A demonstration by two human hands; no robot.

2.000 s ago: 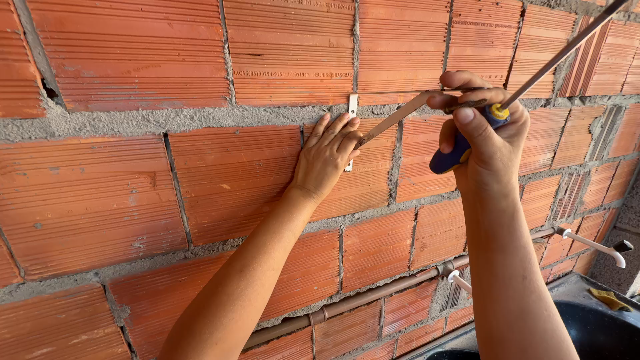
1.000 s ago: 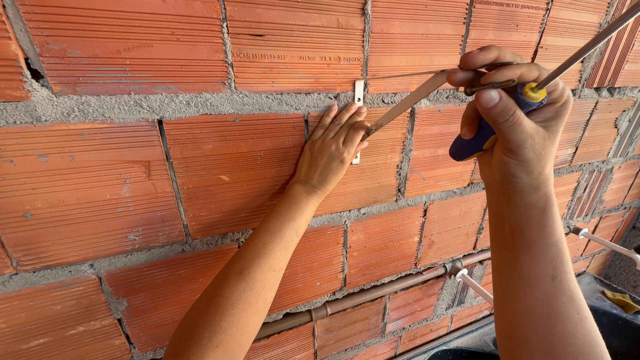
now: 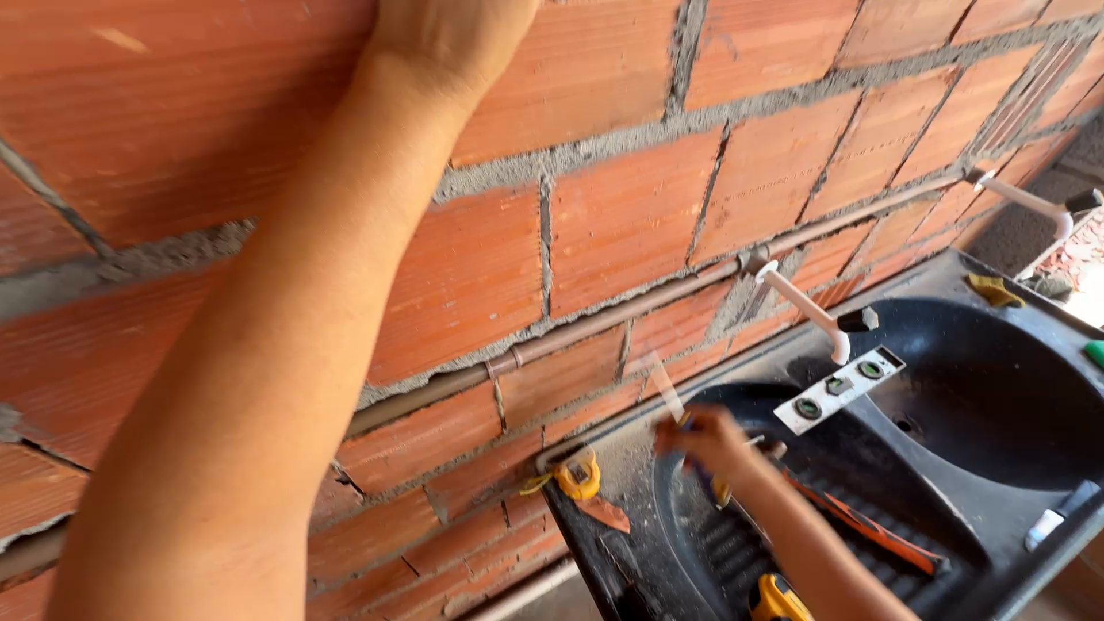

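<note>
At the top edge my left hand (image 3: 457, 30) is against the hollow clay brick wall (image 3: 621, 207), its fingers out of frame. My right hand (image 3: 707, 440), blurred, is lower right over the black sink counter (image 3: 949, 483). A blue-and-yellow screwdriver handle (image 3: 716, 490) shows in its grip, and a pale, blurred flat strip (image 3: 664, 379) sticks up from it. The white metal piece on the wall is not visible now. A small spirit level (image 3: 838, 390) lies across the sink's divider, right of my right hand.
A yellow tape measure (image 3: 578, 476) sits at the counter's left corner. An orange-and-black tool handle (image 3: 862, 522) and a yellow tool (image 3: 776, 599) lie lower right. White taps (image 3: 806, 306) project from a brown pipe (image 3: 638, 310) along the wall. A yellow cloth (image 3: 994, 291) lies behind the basin.
My right hand has moved down and right, away from my left hand, to over the sink. The view has swung down to the right, so my left hand is mostly cut off.
</note>
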